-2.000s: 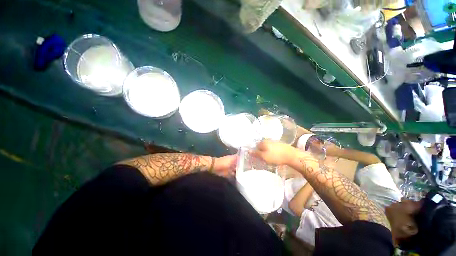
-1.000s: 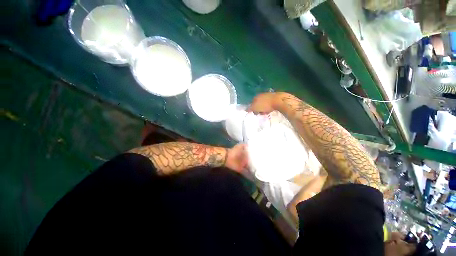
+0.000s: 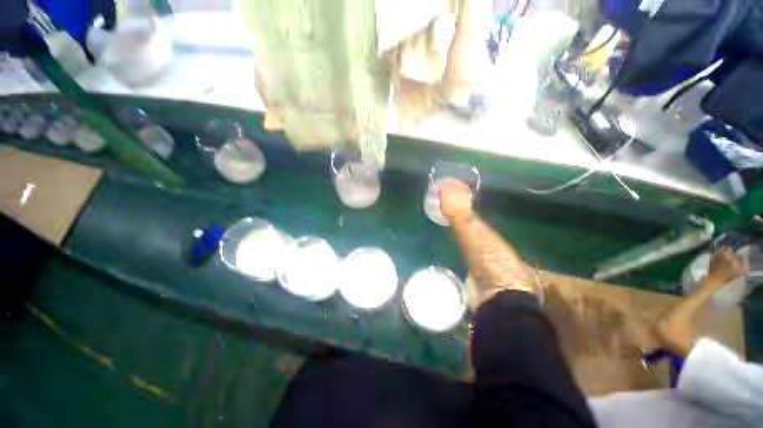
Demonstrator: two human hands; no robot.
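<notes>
My right hand [image 3: 456, 199] is at a clear container with white contents [image 3: 437, 207] on the far side of the green bench. The hand overlaps its wall; whether the fingers grip it is blurred. A near row holds several clear containers with bright white contents, among them one at the left end [image 3: 255, 252] and one nearer my arm [image 3: 433, 299]. Another is partly hidden behind my forearm. Two more clear containers, one with greyish contents [image 3: 358, 185] and one farther left [image 3: 239, 160], stand on the far side. My left hand is out of the picture.
A blue cloth or glove [image 3: 206, 244] lies left of the near row. Pale green fabric [image 3: 322, 79] hangs from the white shelf [image 3: 209, 94]. Brown cardboard lies at the right [image 3: 586, 326] and left [image 3: 50, 188]. Another person's hand [image 3: 726, 266] is at a container at right.
The view has turned and shows more of the bench's far side. The bright container held by both hands is no longer seen in them. My right arm now reaches to the far side; my left has left view.
</notes>
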